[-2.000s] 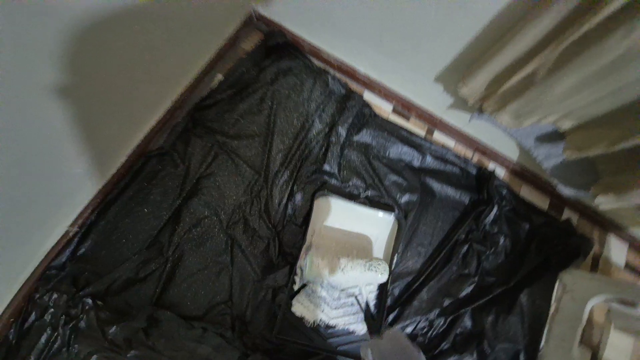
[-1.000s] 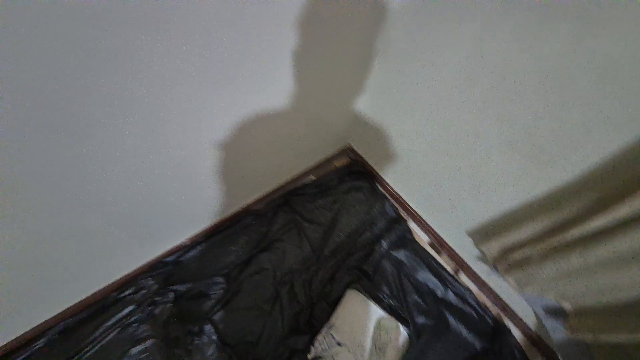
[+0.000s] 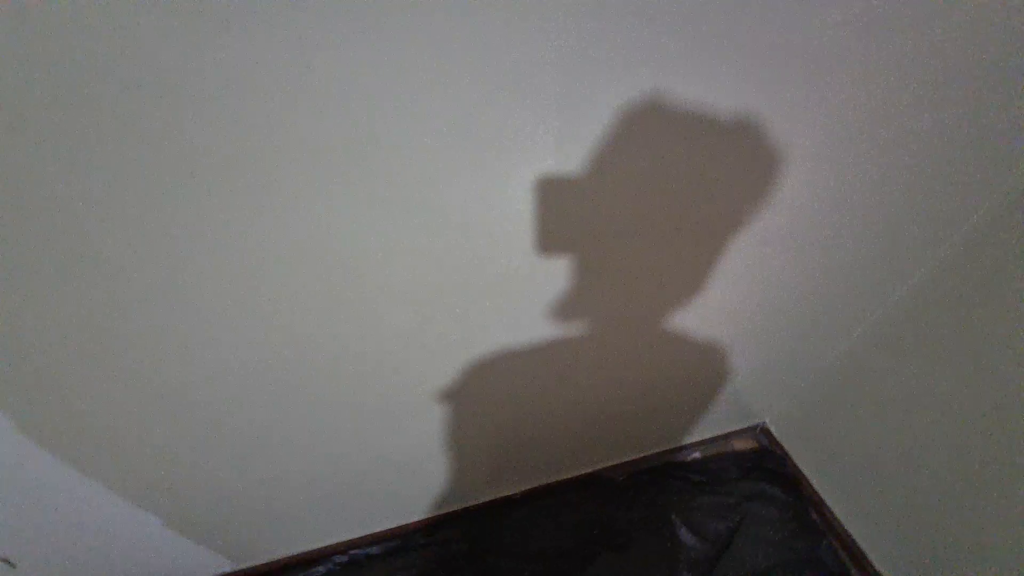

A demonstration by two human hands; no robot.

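Neither my left hand nor my right hand is in the head view, so what they hold or touch cannot be seen. Black plastic sheeting (image 3: 608, 528) covers the floor in the room corner at the bottom. Its folds catch a little light. A dark reddish-brown baseboard (image 3: 480, 500) runs along the sheeting's far edge and meets a second length of baseboard (image 3: 824, 508) at the corner.
Pale walls (image 3: 280, 240) fill most of the view. On them falls the shadow of a person (image 3: 640, 240), head and shoulders, with a boxy shape jutting from the head. A lighter patch (image 3: 72, 512) lies at the lower left.
The view has swung up and left a lot. The paint tray with the white-coated roller, seen on the sheeting two seconds ago, and the curtain at the right are out of view.
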